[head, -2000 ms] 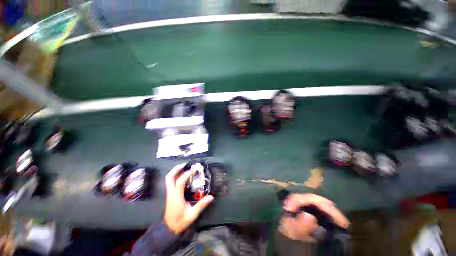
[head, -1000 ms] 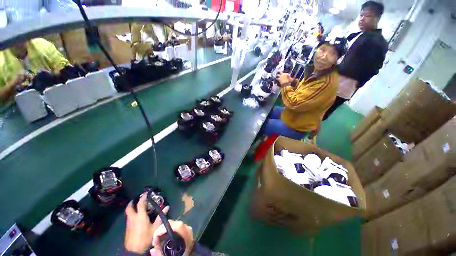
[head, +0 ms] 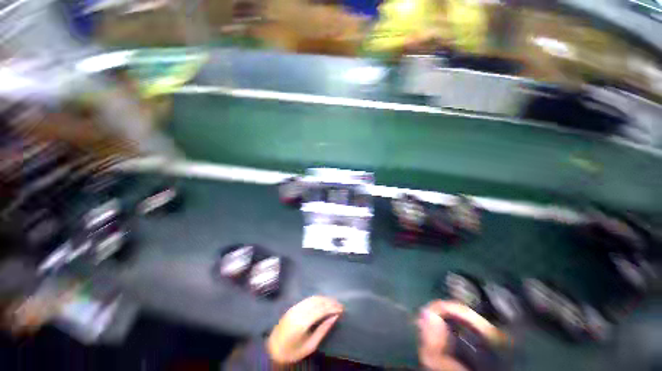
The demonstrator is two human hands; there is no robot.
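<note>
The view is badly blurred. My left hand [head: 305, 330] is at the bench's near edge, its fingers loosely curled and apart from the thumb, with nothing seen in it. My right hand [head: 459, 337] is to its right, curled around a dark thing that looks like the electric screwdriver [head: 473, 335]; its bit cannot be made out. Black housings with silver tops [head: 464, 288] lie just beyond my right hand. Two more housings [head: 265, 274] lie left of centre. The white screw feeder [head: 337, 210] stands at mid-bench.
More housings [head: 409, 214] stand right of the feeder by the white strip [head: 508, 206]. Dark clusters of housings [head: 105, 224] lie at the left and at the far right. The green central surface [head: 348, 138] runs behind. Blurred yellow clothing [head: 428, 25] shows across the line.
The view has swung left from the aisle back to the feeder. My left hand, which was at a housing under the screwdriver, has moved off it and is empty, with a gap between my hands.
</note>
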